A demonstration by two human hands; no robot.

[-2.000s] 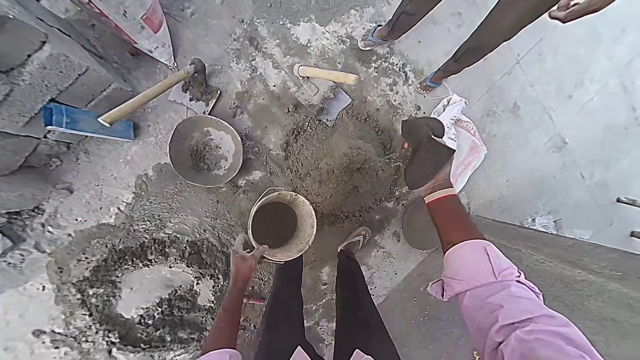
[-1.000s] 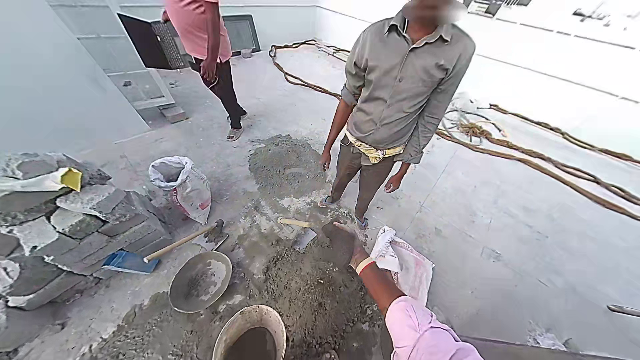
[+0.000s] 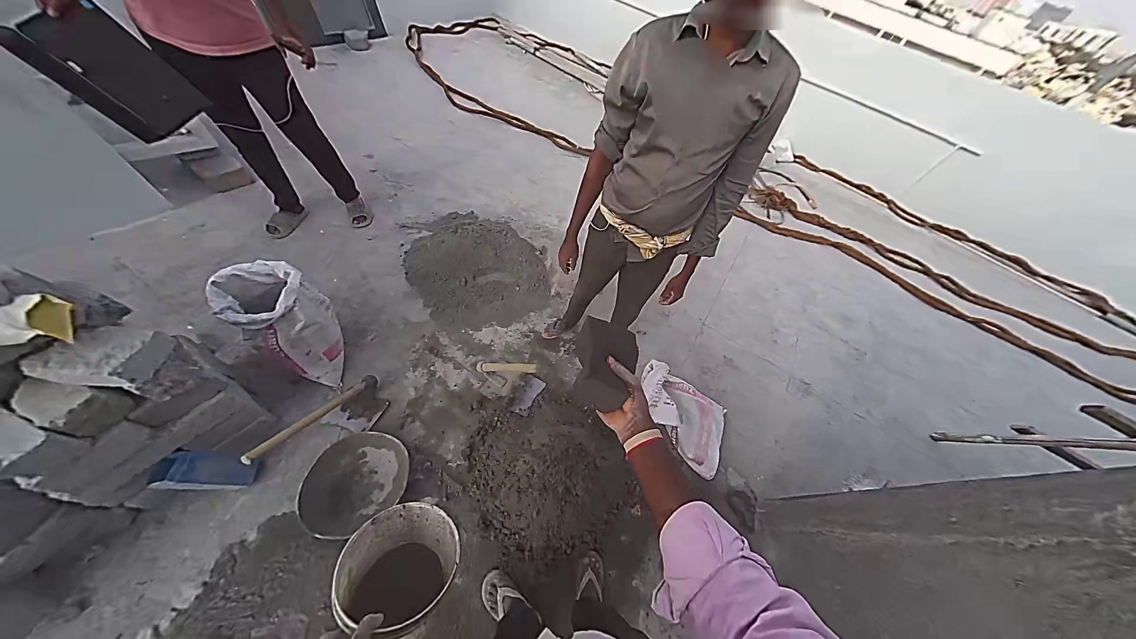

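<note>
My right hand (image 3: 628, 406) grips a dark block-like object (image 3: 607, 359), held out above a mound of wet mortar (image 3: 546, 475). My left hand (image 3: 368, 627), only partly in view at the bottom, is at the rim of a bucket (image 3: 451, 568) with dark contents. Left of the mound lies a shallow metal pan (image 3: 342, 488) with grey residue. Beyond the mound, a short-handled hoe (image 3: 506, 367) rests on the floor, and a crumpled white sack (image 3: 697, 430) lies to the right of my right hand.
A person in a grey shirt (image 3: 701, 133) stands ahead; another in a pink top (image 3: 200, 22) is at back left. Stacked blocks (image 3: 169, 417), a blue object (image 3: 204, 470), a long-handled hoe (image 3: 306, 422) and an upright sack (image 3: 306, 333) are left. Thick ropes (image 3: 887, 257) lie right.
The view has tilted up from the floor to the people. My right hand still grips the dark object, which has a different orientation now. The person in pink faces my side with legs apart.
</note>
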